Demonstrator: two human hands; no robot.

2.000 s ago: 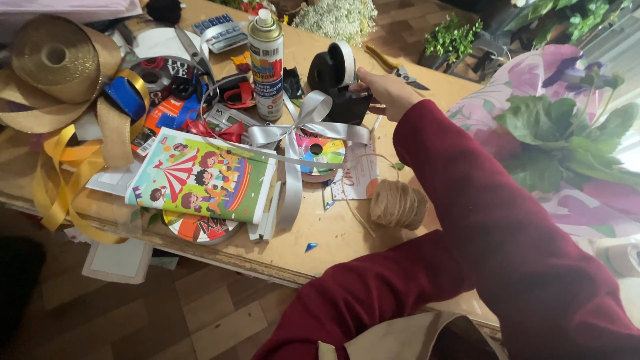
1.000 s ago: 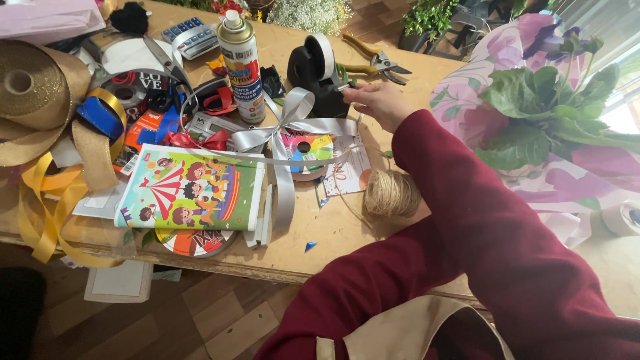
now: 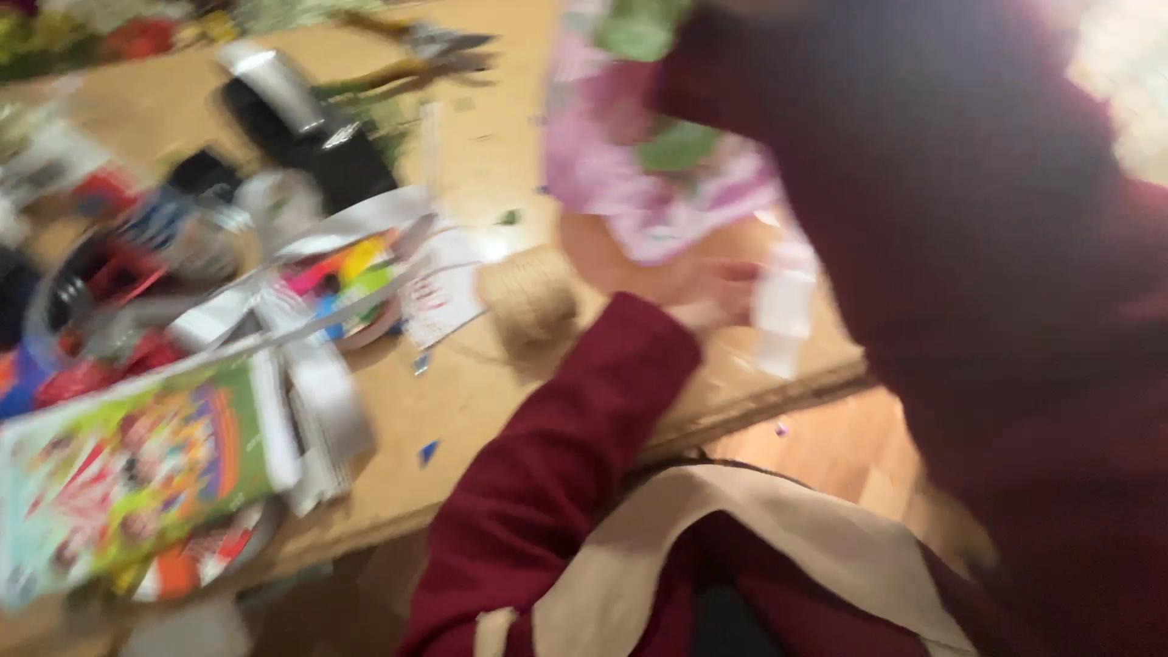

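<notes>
The view is strongly blurred. My left hand [image 3: 716, 297] is low over the right part of the table, its fingers at the left side of a white roll [image 3: 785, 310]; whether they grip it cannot be told. My right arm, in a dark red sleeve, fills the right side, raised close to the camera, and its hand cannot be made out. A ball of jute twine [image 3: 529, 297] lies left of my left hand. Beyond that hand is pink-and-white floral wrapping [image 3: 666, 205] with green leaves, partly behind my right sleeve.
Pruning shears [image 3: 429, 55] lie at the back beside black and white ribbon spools [image 3: 315, 137]. Silver ribbon [image 3: 319, 365], a colourful disc [image 3: 351, 283] and a printed picture packet [image 3: 137, 465] crowd the left. The wooden table edge [image 3: 776, 392] runs below my left hand.
My right hand has left the black and white spools, and its arm is now raised at the right. My left hand has come into sight by the white roll. The view has swung right.
</notes>
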